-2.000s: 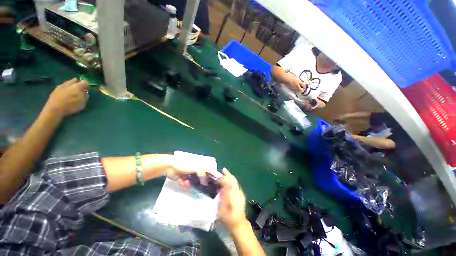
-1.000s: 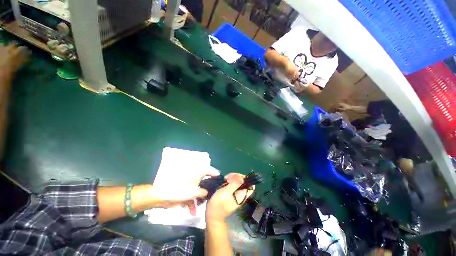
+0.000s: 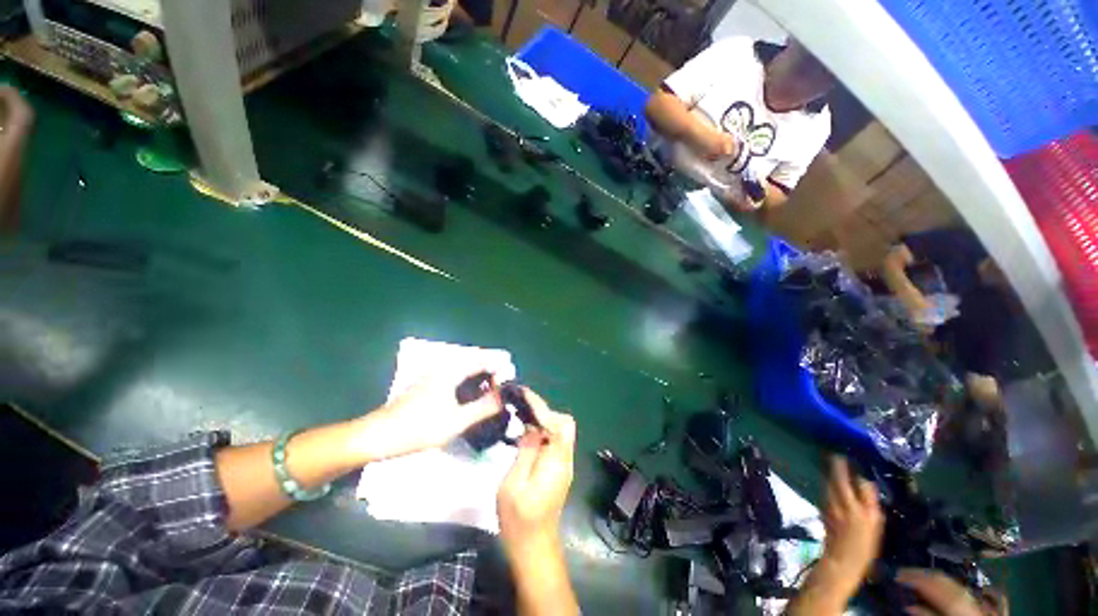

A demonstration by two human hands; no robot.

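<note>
My left hand (image 3: 428,415), with a green bead bracelet at the wrist, holds a small black power adapter with its bundled cord (image 3: 488,415). My right hand (image 3: 538,463) is at the right side of the same adapter, its fingertips on the black cord. The fingers partly hide the adapter. A white stack of packing bags (image 3: 424,491) lies flat on the green bench under my left hand. Loose black adapters with cords (image 3: 692,529) lie in a heap to the right of my hands.
A blue crate (image 3: 779,383) of bagged adapters stands at right. Another person's hand (image 3: 852,523) is over the heap. More adapters (image 3: 418,207) lie mid-bench. A white post (image 3: 217,108) stands left. A person (image 3: 753,120) works opposite. Blue (image 3: 1023,72) and red baskets (image 3: 1066,223) are overhead.
My hands have come together over the bag stack, with the adapter and cord held between them. Another person's hands have appeared at the lower right, by the heap.
</note>
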